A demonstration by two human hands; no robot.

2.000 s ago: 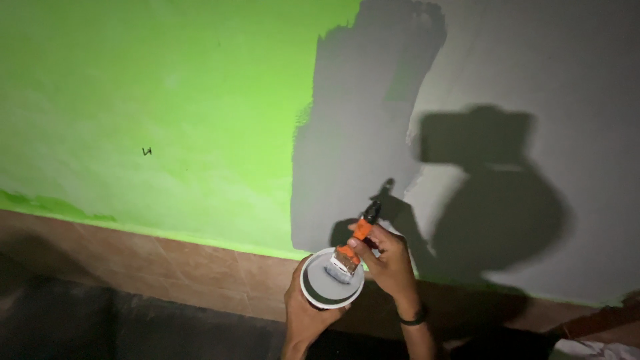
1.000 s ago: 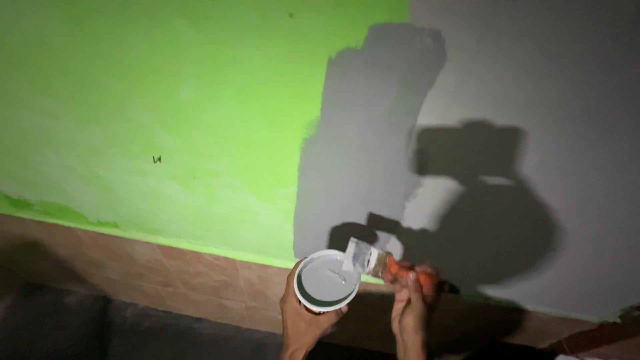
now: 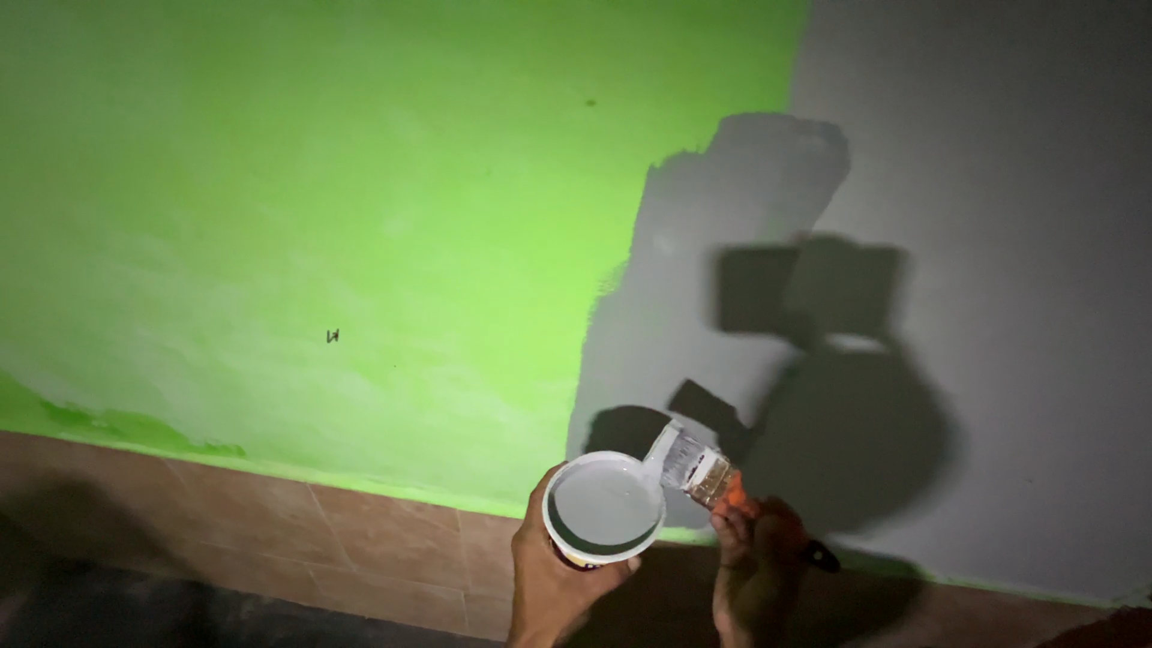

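My left hand [image 3: 562,576] is wrapped around a round white-rimmed tub of grey paint [image 3: 605,506] at the lower middle of the head view. Just right of it, my right hand [image 3: 751,549] grips the orange handle of a flat paintbrush [image 3: 706,475]. Grey paint coats the bristles, whose tip is at the tub's right rim. The handle's black end sticks out past the hand. Behind both hands stands a wall with a green painted part [image 3: 405,225] on the left and a freshly coated-looking grey patch [image 3: 711,198] beside it.
A paler grey wall area [image 3: 1017,270] fills the right side. Brown tiles [image 3: 396,531] run along the wall's foot, above a dark floor [image 3: 225,612]. Shadows of the person and the brush fall on the grey wall. A small dark mark [image 3: 332,336] is on the green.
The brush was inside the tub with its handle up two seconds ago; it has come out to the right rim and now lies slanted, handle down to the right. The left hand still holds the tub.
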